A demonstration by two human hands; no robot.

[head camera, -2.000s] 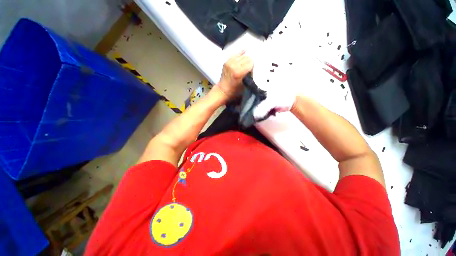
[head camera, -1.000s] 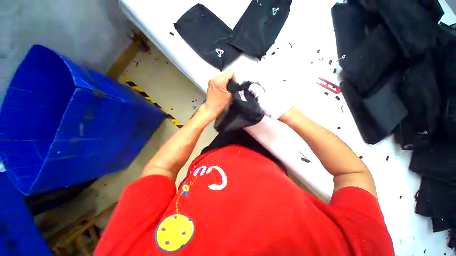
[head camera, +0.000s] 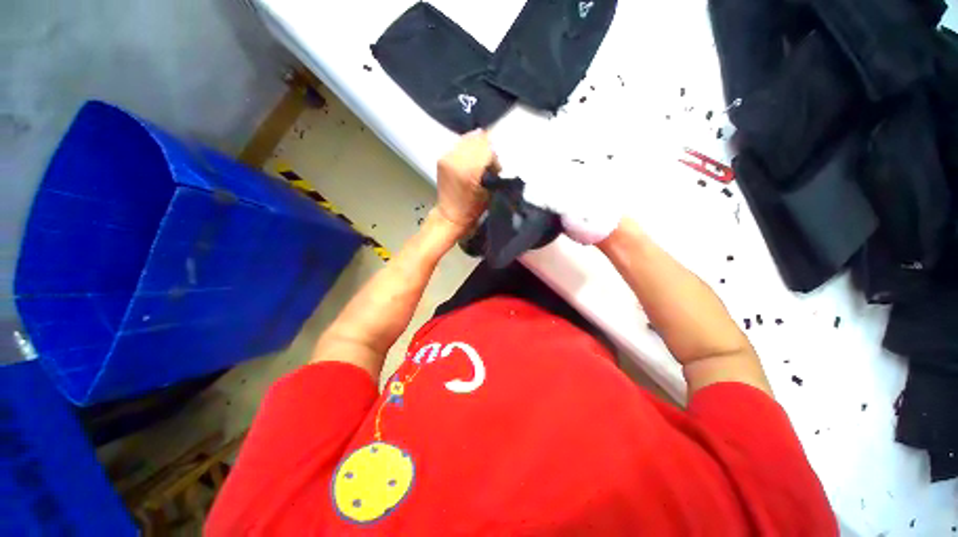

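A crumpled black sewn piece [head camera: 515, 226] is held between my two hands, in front of my body at the table's near edge. My bare left hand [head camera: 465, 176] is closed on its upper left end. My right hand [head camera: 588, 224], in a white glove, is at its right end; the glove's fingers are partly hidden by the black fabric. Two flat black finished pieces, one on the left [head camera: 439, 65] and one on the right [head camera: 552, 52], overlap at the top of the view, each with a small white mark.
A large heap of black pieces [head camera: 840, 136] covers the right side of the white table [head camera: 630, 136]. Red thread snips [head camera: 709, 166] lie beside it among scattered black offcuts. Large blue bins [head camera: 242, 273] stand on the floor at left, near yellow-black tape [head camera: 315, 196].
The held piece has gone from a partly opened shape, with grey showing earlier, to a darker crumple. My gloved right hand has moved slightly outward to the right.
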